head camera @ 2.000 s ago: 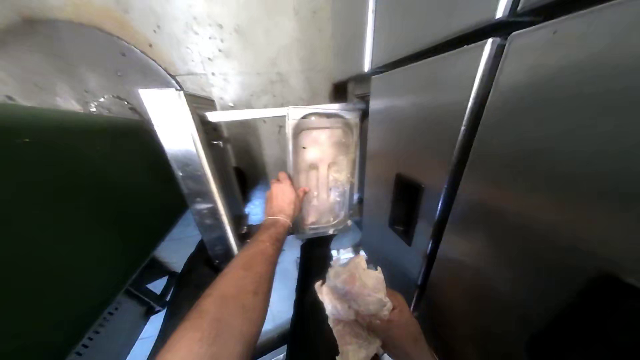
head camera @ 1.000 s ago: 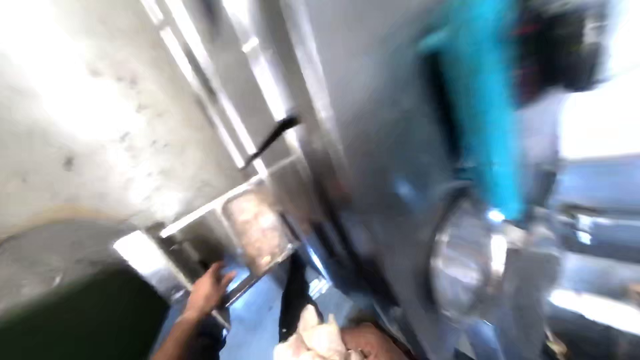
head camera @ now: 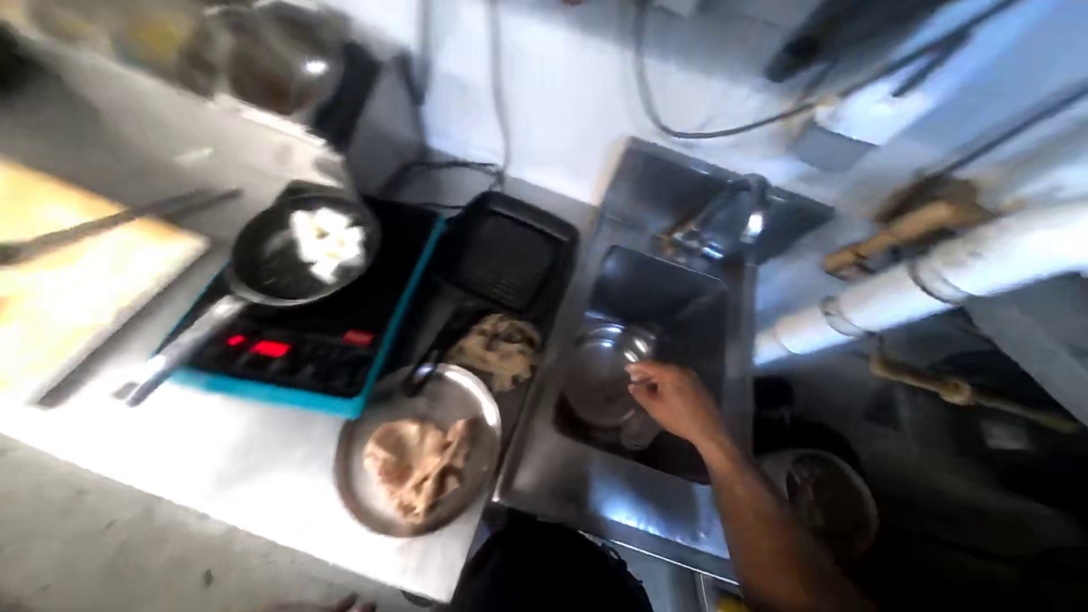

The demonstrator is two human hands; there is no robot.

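Observation:
My right hand [head camera: 676, 404] is over the sink basin, its fingertips at the rim of a round metal bowl [head camera: 599, 382]; blur hides whether they grip it. A pale, crumpled piece [head camera: 416, 467], possibly raw meat, lies on a round metal plate [head camera: 489, 408] on the counter. Behind the plate is another pale, crumpled heap [head camera: 500, 350]. A frying pan [head camera: 259, 276] with white chunks [head camera: 327, 242] stands on an induction cooktop [head camera: 297, 365] with lit red displays. Only a sliver of skin, perhaps my left hand [head camera: 348, 605], shows at the bottom edge.
The sink [head camera: 544, 476] has a faucet [head camera: 752, 204] at its back. A black tray [head camera: 510, 246] lies between cooktop and sink. At far left is a light board [head camera: 76, 263] with a long dark utensil [head camera: 119, 223] on it. White pipes [head camera: 977, 263] run along the right.
The view has swung from the metal cabinets to the counter and sink. My right hand no longer holds the pale piece and is over the sink. My left hand has left the metal container.

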